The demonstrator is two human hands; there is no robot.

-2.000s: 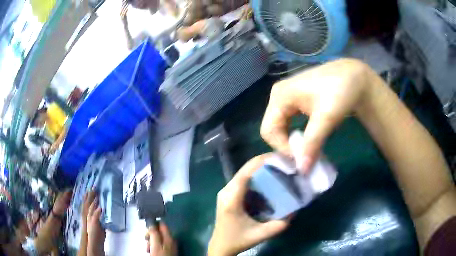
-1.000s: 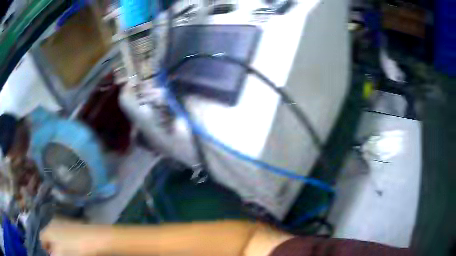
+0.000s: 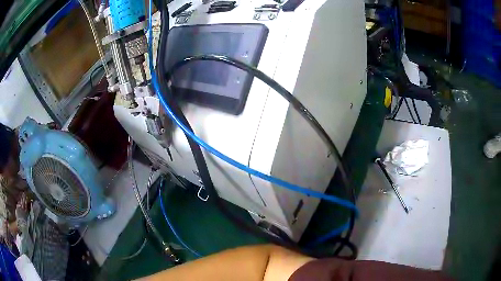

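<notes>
Neither of my hands is in the picture. My right forearm, with a dark maroon sleeve, crosses the bottom edge, and its hand is cut off below. Nearest in front stands a white slant-front machine [image 3: 307, 104] with a dark screen [image 3: 214, 66]. A black cable and a blue air hose [image 3: 236, 164] loop across its front. A bright blue cylinder [image 3: 127, 13] with a metal shaft stands upright at its left side.
A light blue desk fan [image 3: 60, 175] stands at the left, beside grey stacked sheets [image 3: 46, 247]. A pale board [image 3: 417, 230] at the right bears a thin rod tool [image 3: 393, 185] and crumpled white material [image 3: 409, 157]. Part of a blue bin shows lower left.
The view has swung right from the packing area to the white machine. My hands and the held carton have left the picture, and my right forearm is now lower.
</notes>
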